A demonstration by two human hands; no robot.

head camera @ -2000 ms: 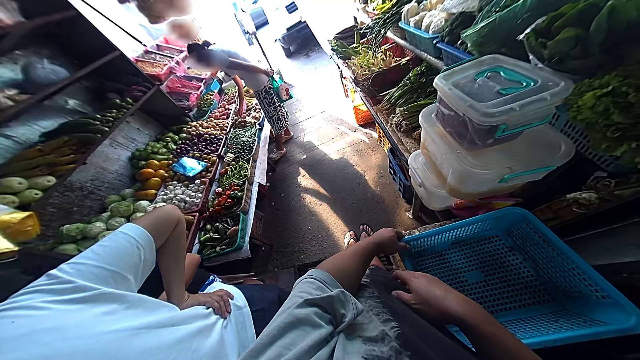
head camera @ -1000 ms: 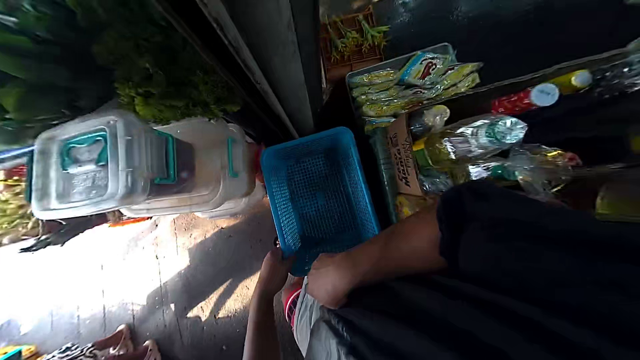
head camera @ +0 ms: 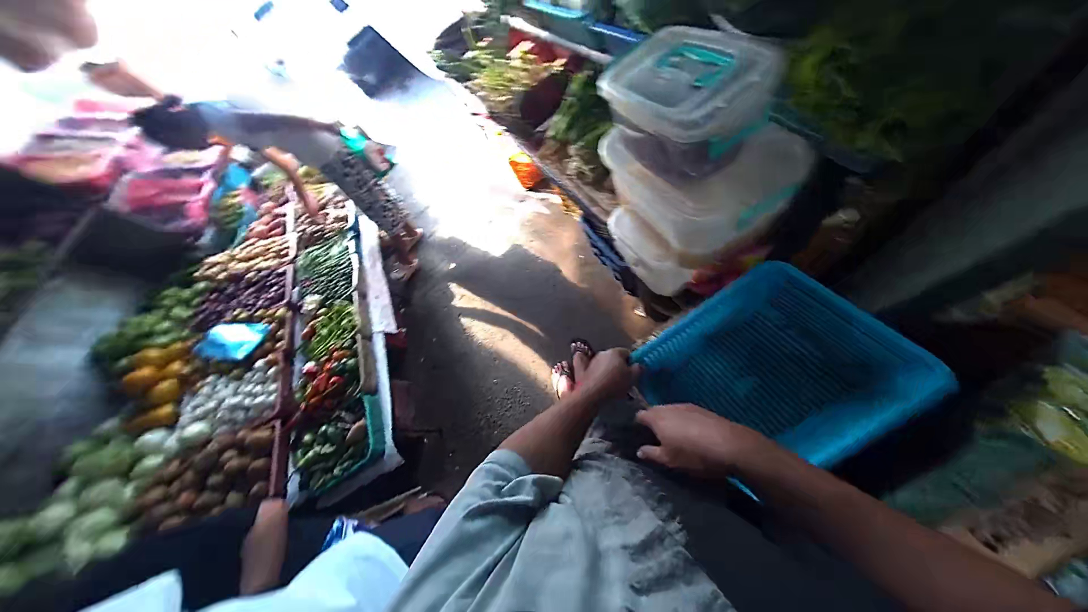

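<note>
A blue plastic basket (head camera: 765,365) with slotted sides and base lies tilted just right of my lap, with nothing visible inside it. My left hand (head camera: 605,372) is closed around the basket's near left corner. Beside the near side of the basket, my right hand (head camera: 693,438) has its fingers pointing left, the thumb apart; motion blur hides whether it touches the rim. Past the basket stand stacked clear plastic boxes (head camera: 693,81) with teal handles.
Vegetable crates (head camera: 285,399) line the left side, with a light blue packet (head camera: 231,341) on top. A person (head camera: 280,140) bends over their far end. Another person's hand (head camera: 265,535) is at lower left. Leafy greens (head camera: 867,85) lie upper right. Concrete floor (head camera: 493,340) runs between the stalls.
The view has swung strongly away from the bottles and packets at right and back to the aisle. The basket stays beside my hands. The person at the far crates now reaches down over them.
</note>
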